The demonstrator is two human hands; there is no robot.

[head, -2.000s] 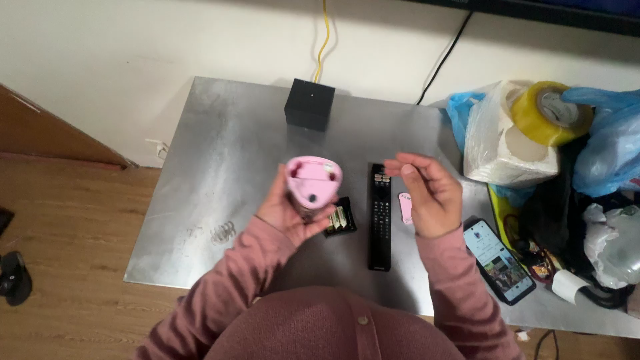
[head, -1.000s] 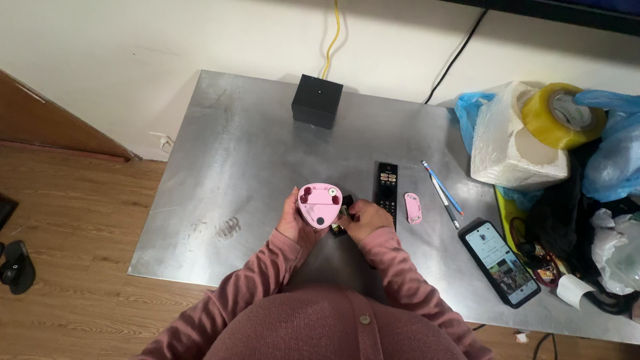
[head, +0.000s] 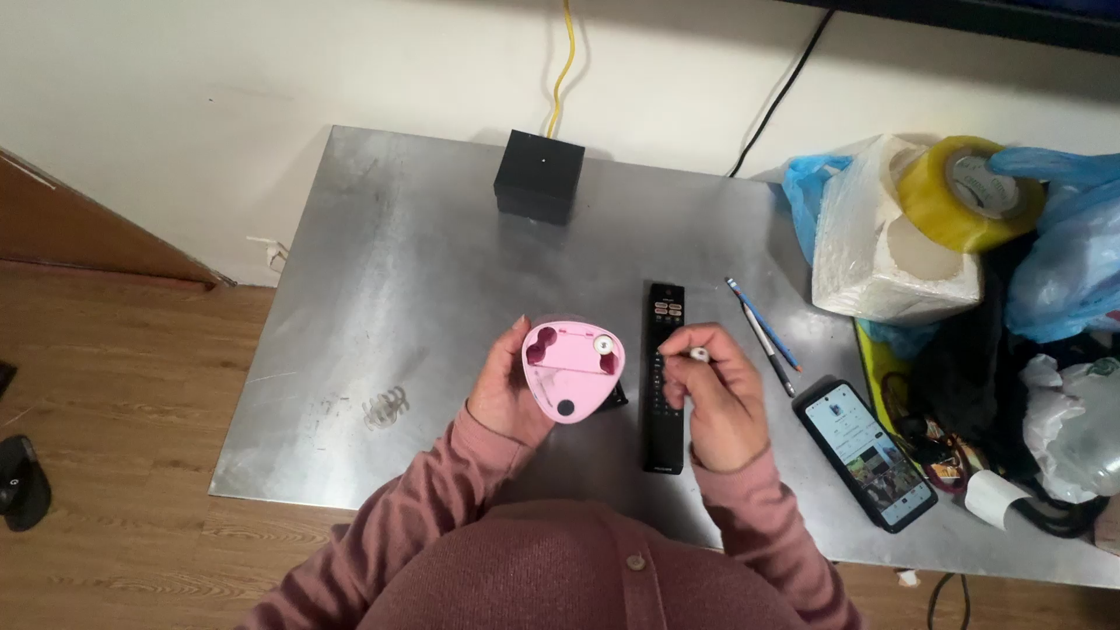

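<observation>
My left hand [head: 507, 385] holds a rounded pink plastic device [head: 569, 381] with its battery compartment facing up. One battery [head: 604, 346] sits upright in the compartment's right side; dark pink wells show at the left and below that battery. My right hand [head: 717, 394], raised over a black remote control [head: 665, 437], pinches a small cylindrical battery [head: 699, 354] with a pale end between thumb and fingers. A black object [head: 618, 399], mostly hidden, lies behind the device. The pink cover is not visible, perhaps under my right hand.
On the metal table [head: 420, 262] stands a black box [head: 538, 175] at the back. Right of the remote lie a blue pencil [head: 766, 325], a pen [head: 768, 350] and a smartphone [head: 866, 455]. Wrapped paper rolls [head: 884, 245], yellow tape [head: 949, 201] and plastic bags [head: 1072, 254] crowd the right side.
My right hand reached in beside the pink device a second ago; it has since moved right, over the remote, with a battery in its fingers. One battery shows in the compartment in both recent frames.
</observation>
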